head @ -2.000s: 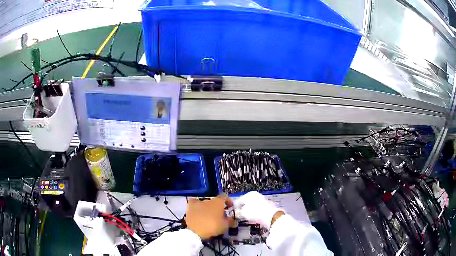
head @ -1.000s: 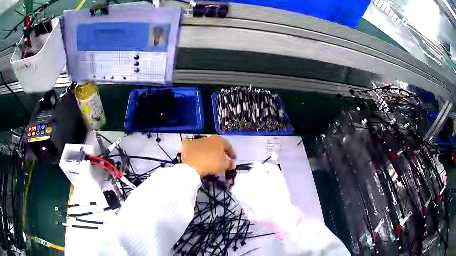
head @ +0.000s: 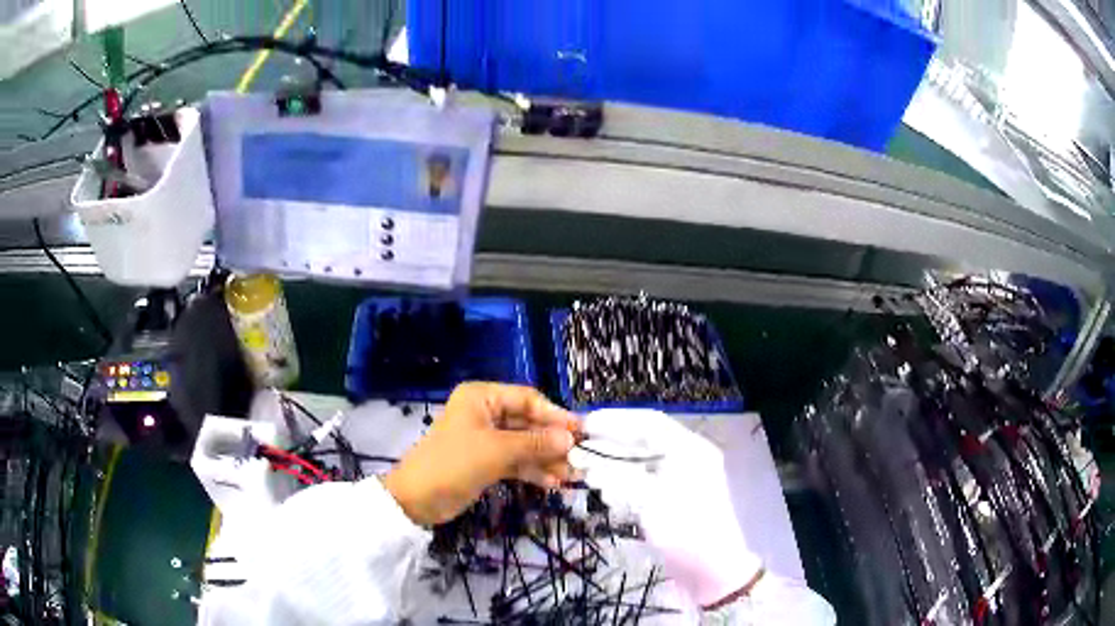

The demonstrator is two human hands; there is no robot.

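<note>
My left hand (head: pixel 489 446) is bare, raised over the white board (head: pixel 746 459), its thumb and fingers pinched at a small dark piece. My right hand (head: pixel 654 483) wears a white glove, and its fingertips meet the left ones. A short thin black lead (head: pixel 621 456) runs from the pinched fingertips across the gloved fingers. What lies between the fingertips is mostly hidden. A tangled pile of black leads (head: pixel 538 569) lies on the board below my hands. Small black blocks show near the pile, partly covered by my hands.
Two blue trays stand behind: the left (head: pixel 443 349) holds dark parts, the right (head: pixel 648 355) silvery pins. At left are a white holder (head: pixel 232 459) with red handles, a black machine (head: pixel 171 379) and a yellow can (head: pixel 262 330). Black harness bundles (head: pixel 954 489) hang at right.
My hands have lifted off the pile, and the left has turned with its fingers towards the right. The lead across the glove now shows clearly. The camera view has tilted up again.
</note>
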